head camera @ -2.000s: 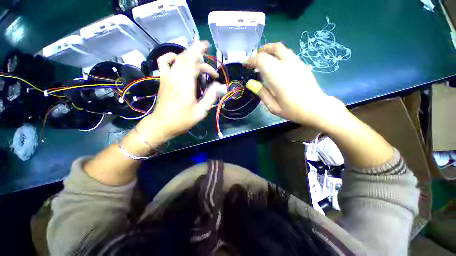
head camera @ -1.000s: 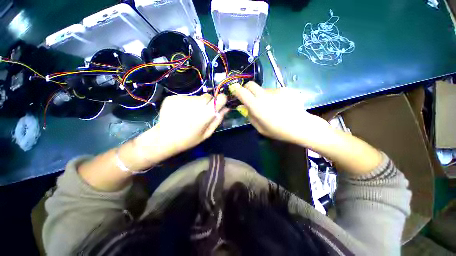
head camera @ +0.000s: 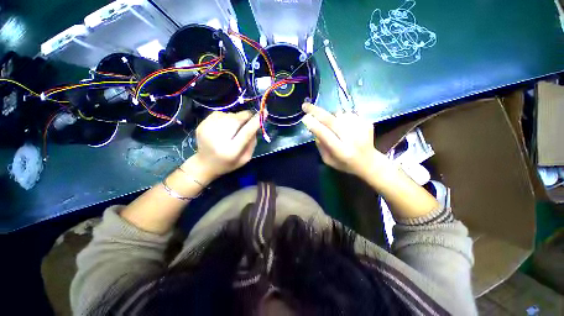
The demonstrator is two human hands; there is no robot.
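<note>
A white camera base housing with a round black cup (head camera: 295, 112) lies on the green bench mat, its white bracket (head camera: 286, 21) standing behind. Red, yellow and dark leads (head camera: 266, 102) cross a yellowish ring in the cup and hang over its near rim, ending in a small white plug. My left hand (head camera: 226, 141) has curled fingers pinched at the cup's lower left rim, beside the leads. My right hand (head camera: 343, 139) has its fingertips at the lower right rim. The undersides of both grips are hidden.
More wired housings (head camera: 201, 68) crowd the left. A white coil (head camera: 26, 166) lies far left, a thin white tangle (head camera: 399, 34) at right. A slim tool (head camera: 337, 74) lies right of the cup. Open cartons (head camera: 482, 185) stand below the bench edge.
My hands have come out of the cup to its near rim, left and right. The ring and leads inside now show. The whole bench view has shifted upward.
</note>
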